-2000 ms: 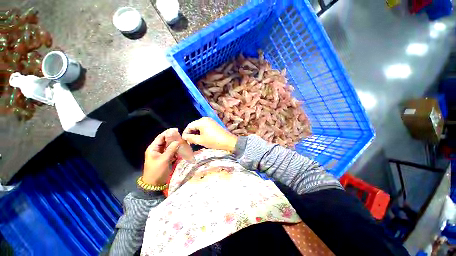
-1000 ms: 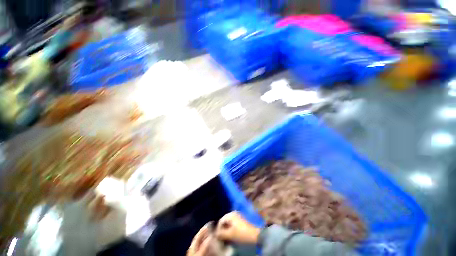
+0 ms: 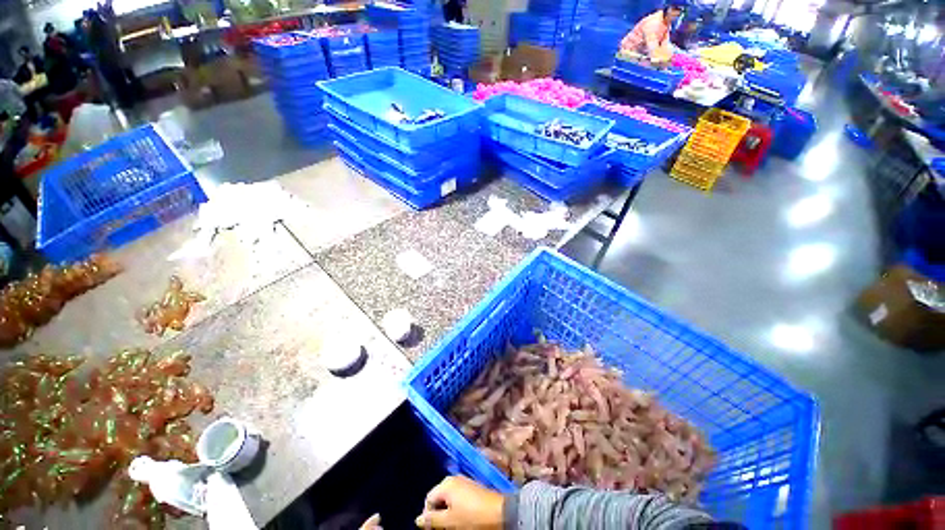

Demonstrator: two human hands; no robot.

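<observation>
My right hand (image 3: 461, 505) is at the bottom edge, left of the sleeve, with its fingers curled; I cannot tell if it holds something. Only a fingertip of my left hand (image 3: 371, 523) shows at the bottom edge. Pale moulded toys (image 3: 580, 414) lie heaped in a blue mesh crate (image 3: 762, 414) beside my right hand. Amber moulded toys (image 3: 93, 424) lie heaped on the speckled table (image 3: 280, 362) at the left. A mug with a dark rim (image 3: 228, 445) stands beside them, with a crumpled white cloth or wrapped thing (image 3: 171, 484) in front of it.
Two small white cups (image 3: 345, 359) stand near the table edge. White slips (image 3: 414, 263) and white cloths lie farther back. Stacked blue trays (image 3: 399, 135) stand at the table's far end, and another blue crate (image 3: 124, 197) is at the left. A person (image 3: 651, 39) is in the background.
The view has swung up from my lap to the table and room. Two seconds ago both hands held a small pale piece at the apron; now they sit at the bottom edge, mostly cut off.
</observation>
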